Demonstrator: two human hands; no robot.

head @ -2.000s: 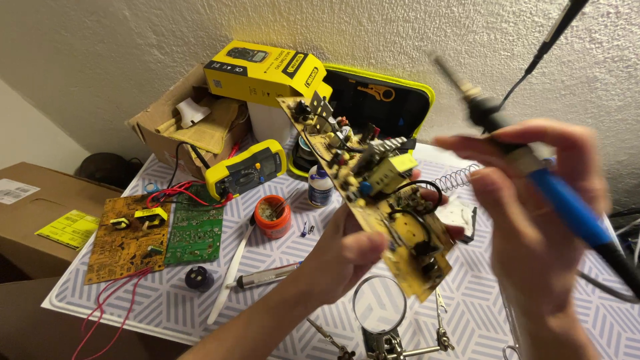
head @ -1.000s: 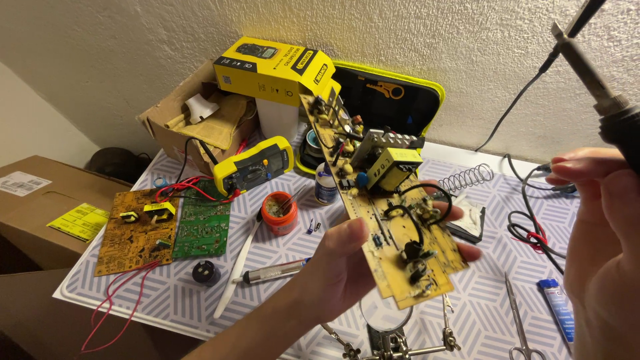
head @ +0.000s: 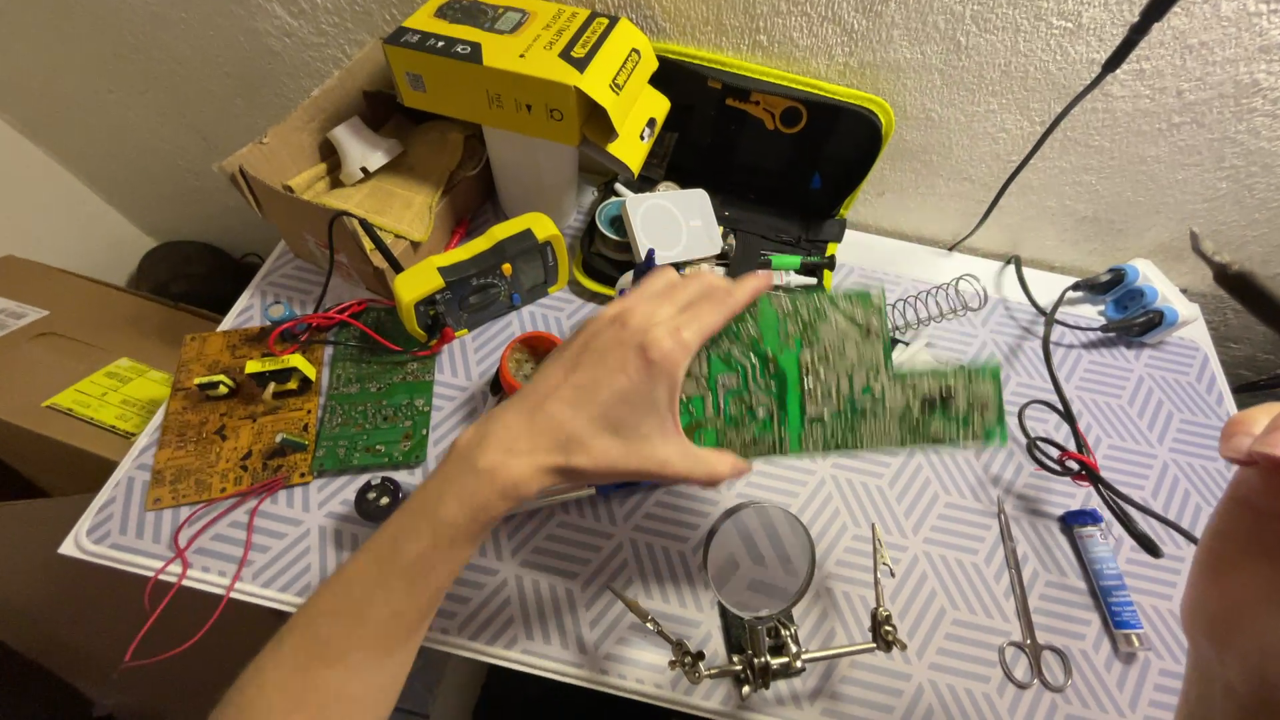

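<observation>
My left hand [head: 610, 390] grips a circuit board [head: 840, 375] by its left end, with the green solder side towards me; the board is blurred by motion. At the right edge, my right hand [head: 1235, 560] is only partly in view. The metal tip of a soldering iron [head: 1240, 275] shows above it; in this frame the handle is cut off, so the grip itself is hidden. Below the board stands a helping-hands stand with a round magnifying glass [head: 760, 560] and metal clips [head: 882, 570].
Scissors [head: 1020, 610] and a blue-and-white tube [head: 1105, 580] lie at right. Behind them are cables [head: 1055, 400], a power strip [head: 1140, 300] and a coiled spring holder [head: 940, 303]. Left are a yellow multimeter [head: 485, 280], an orange-brown board [head: 240, 420], a green board [head: 375, 400] and a round black part [head: 379, 498].
My left hand has turned the board over, from its component side to its green solder side. My right hand and the soldering iron have moved towards the right edge.
</observation>
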